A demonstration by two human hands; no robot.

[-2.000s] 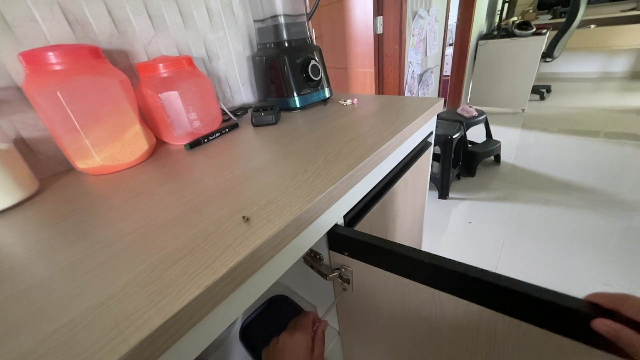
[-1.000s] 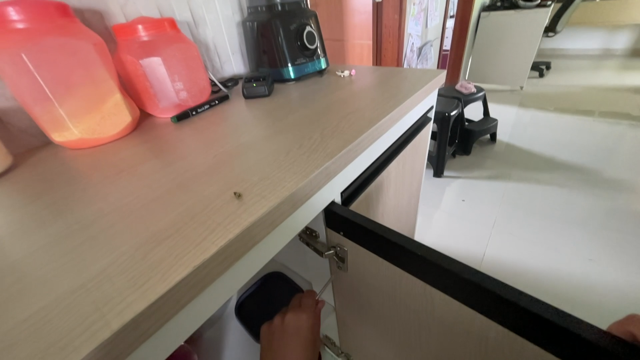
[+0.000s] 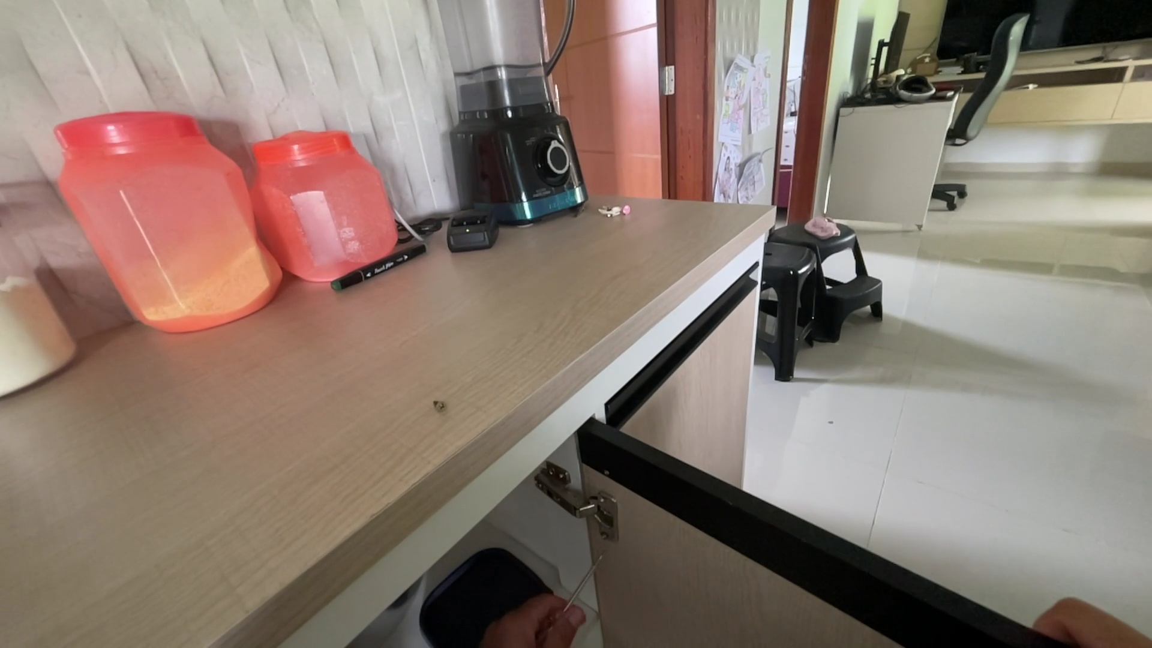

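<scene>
My left hand (image 3: 535,623), low at the bottom edge, pinches a thin metal shaft (image 3: 583,585), seemingly a slim screwdriver; its handle is hidden. The shaft's tip is near the lower part of a metal concealed hinge (image 3: 601,515) on the open cabinet door (image 3: 684,558). At the lower right corner, my right hand (image 3: 1093,625) rests on the door's black top edge (image 3: 792,531); most of the hand is out of view. A small screw-like metal piece (image 3: 439,407) lies on the wood-look countertop (image 3: 360,378).
Red plastic jars (image 3: 162,225), a dark marker (image 3: 378,267), a small black device (image 3: 472,231) and a blender (image 3: 522,162) stand or lie along the wall. Inside the cabinet is a dark-lidded container (image 3: 477,594). Black plastic stools (image 3: 787,270) stand on the floor past the counter's end.
The shaft between my left fingers shows more plainly now, and that hand sits lower in view. My right hand remains by the door's outer end. The view has shifted somewhat.
</scene>
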